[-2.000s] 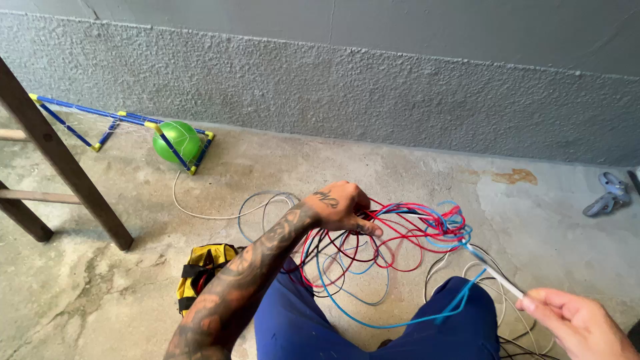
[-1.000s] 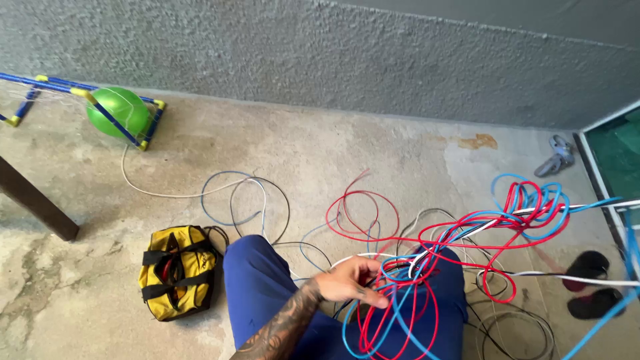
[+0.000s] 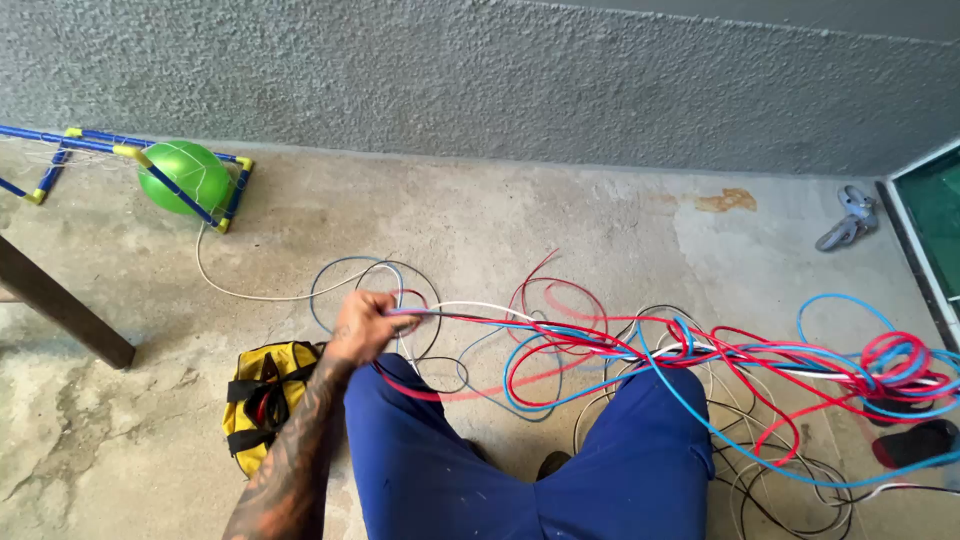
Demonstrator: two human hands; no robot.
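My left hand [image 3: 369, 322] is closed around a few thin cables, red, blue, white and black, above my left knee. From it the cable bundle [image 3: 675, 349] stretches right across my lap, over my right knee. Red and blue loops hang from it, and a denser red and blue tangle [image 3: 881, 371] lies at the far right. My right hand is out of view. More loose loops of red cable [image 3: 559, 281] and black, white and blue cable rest on the concrete floor ahead of and between my knees.
A yellow and black tool bag [image 3: 274, 397] is beside my left leg. Farther left are a green ball [image 3: 184, 178] in a netted blue-pipe frame [image 3: 240, 196] and a wooden leg [image 3: 64, 307]. Gray sandals [image 3: 853, 217] and dark footwear [image 3: 919, 444] lie at right, near a glass door [image 3: 934, 217].
My left hand has moved left from the tangle, with cables drawn out from it. My right hand, seen two seconds ago holding cable ends, is out of view. The tangle is farther right.
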